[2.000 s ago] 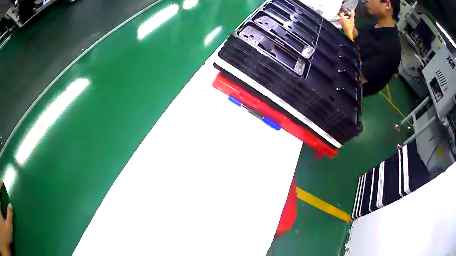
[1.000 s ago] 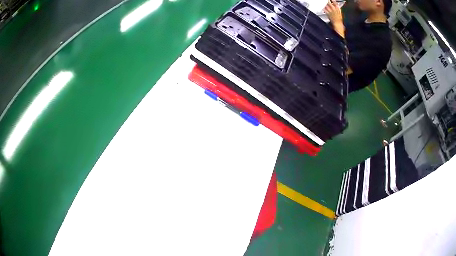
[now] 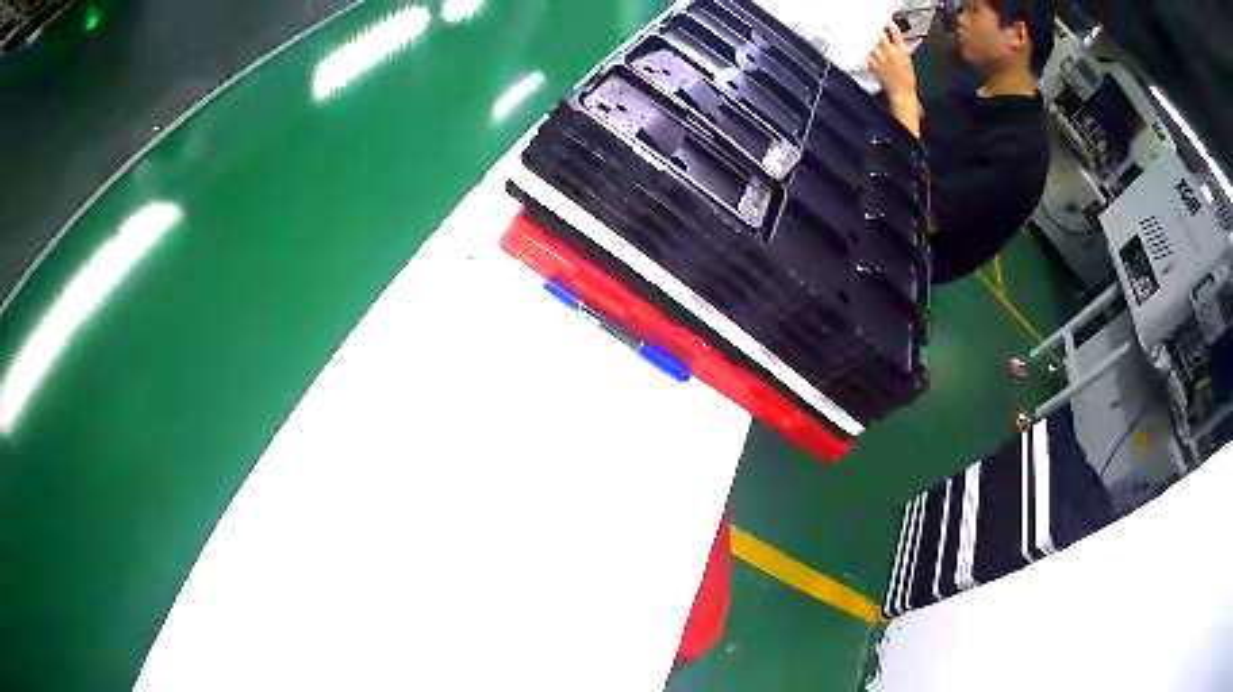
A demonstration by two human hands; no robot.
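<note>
Neither of my hands shows in the head view. Nearest in front of me is the white-covered worktable (image 3: 446, 500). A thick stack of black blister trays (image 3: 730, 257) stands at its far end, with a white edge strip low in the stack. Phone middle frames (image 3: 683, 152) lie in pockets of the top tray. A flat red tray (image 3: 541, 250) lies under the stack. A marker pen (image 3: 618, 331) with blue ends lies along the red tray's near edge.
The shiny green conveyor belt (image 3: 257, 284) runs along the left. A red stool (image 3: 706, 608) shows below the table edge. Another person in dark clothing (image 3: 987, 176) sits beyond the trays. More black trays with white strips (image 3: 994, 514) and a white surface (image 3: 1055, 635) are at right; machines stand behind.
The view has shifted, so the table and tray stack sit further left than two seconds ago. The hand at the lower left edge then is now out of the picture.
</note>
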